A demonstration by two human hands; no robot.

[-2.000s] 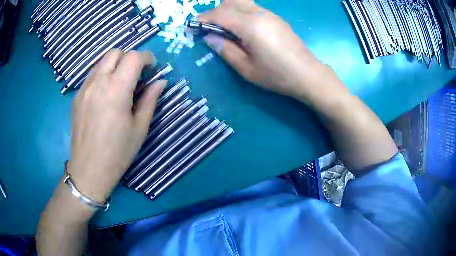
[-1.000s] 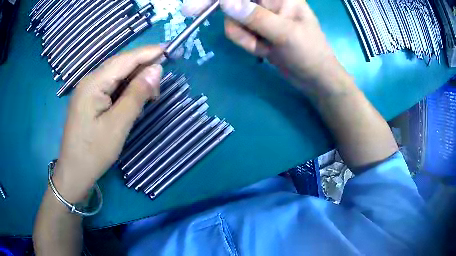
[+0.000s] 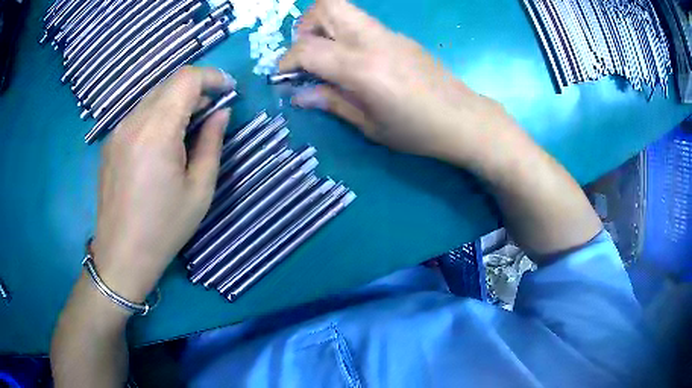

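My left hand (image 3: 155, 167) is shut on a metal tube (image 3: 215, 108) between thumb and fingers, its end pointing up and right. My right hand (image 3: 364, 72) holds another metal tube (image 3: 292, 77), mostly hidden in the palm, beside the heap of white sleeves (image 3: 267, 34). No sleeve shows clearly on the tip of either held tube. Capped tubes (image 3: 265, 220) with pale tips lie side by side below my hands. A large pile of metal tubes (image 3: 129, 49) lies at the upper left.
A row of thinner silver rods (image 3: 599, 45) lies at the far right of the green-blue mat (image 3: 425, 204). A blue crate (image 3: 668, 204) stands beyond the right edge. A crate with whitish bagged goods (image 3: 504, 269) is below the table edge.
A second ago both hands were at one slanting tube; now they are apart, each with a tube. My right hand has moved left and down to the sleeve heap's edge.
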